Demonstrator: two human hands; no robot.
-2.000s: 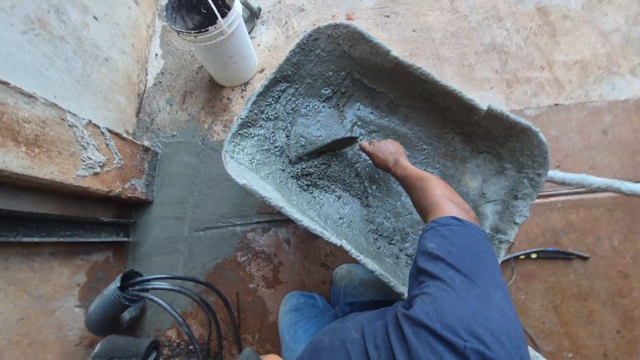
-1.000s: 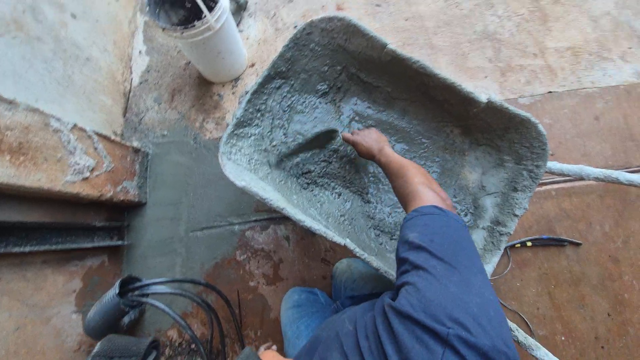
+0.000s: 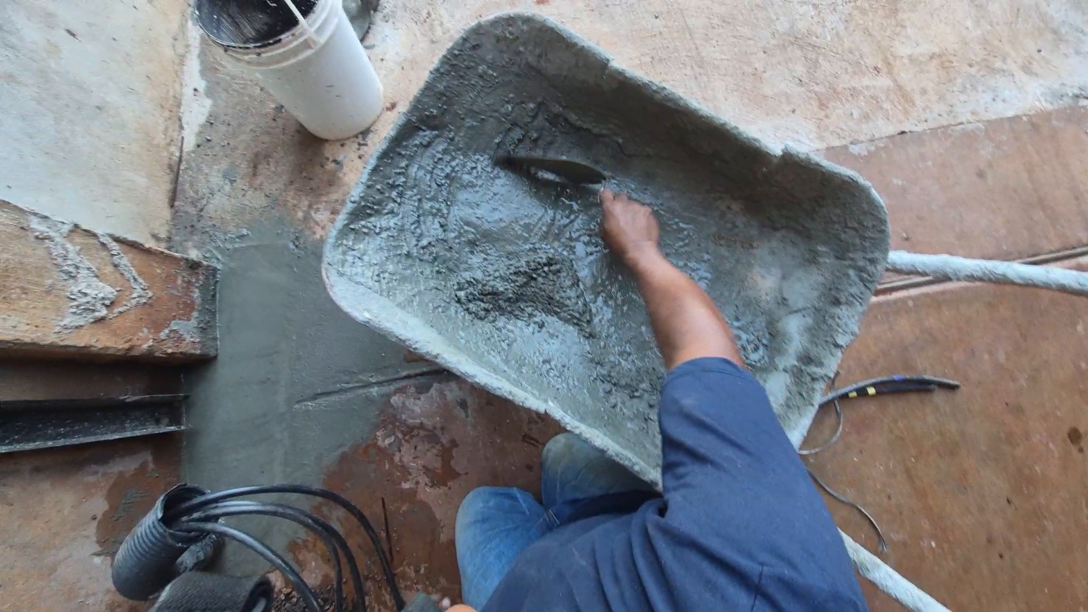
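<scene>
My right hand (image 3: 629, 223) is closed around the handle of a trowel (image 3: 565, 170) inside the mortar-caked wheelbarrow tray (image 3: 875, 212). The trowel's blade points left and lies against the wet grey mortar (image 3: 510, 212) near the tray's far side; its handle is mostly covered by my fingers. A rougher mound of mortar sits nearer to me, left of my forearm. Of my left hand (image 3: 460, 608), only a sliver of skin shows at the bottom edge, beside a small greyish thing I cannot identify; what the hand does is hidden.
A white plastic bucket (image 3: 331, 93) stands beyond the tray at upper left. Smooth grey mortar (image 3: 255, 340) covers the floor left of the tray. Black cables (image 3: 289, 510) rise from a corrugated conduit (image 3: 149, 544) at lower left. Wheelbarrow handles (image 3: 986, 269) extend rightward; a cable end (image 3: 901, 385) lies nearby.
My right hand and the trowel have moved toward the far side of the tray, away from the rough mound of mortar. The blade's top face shows less than a second ago.
</scene>
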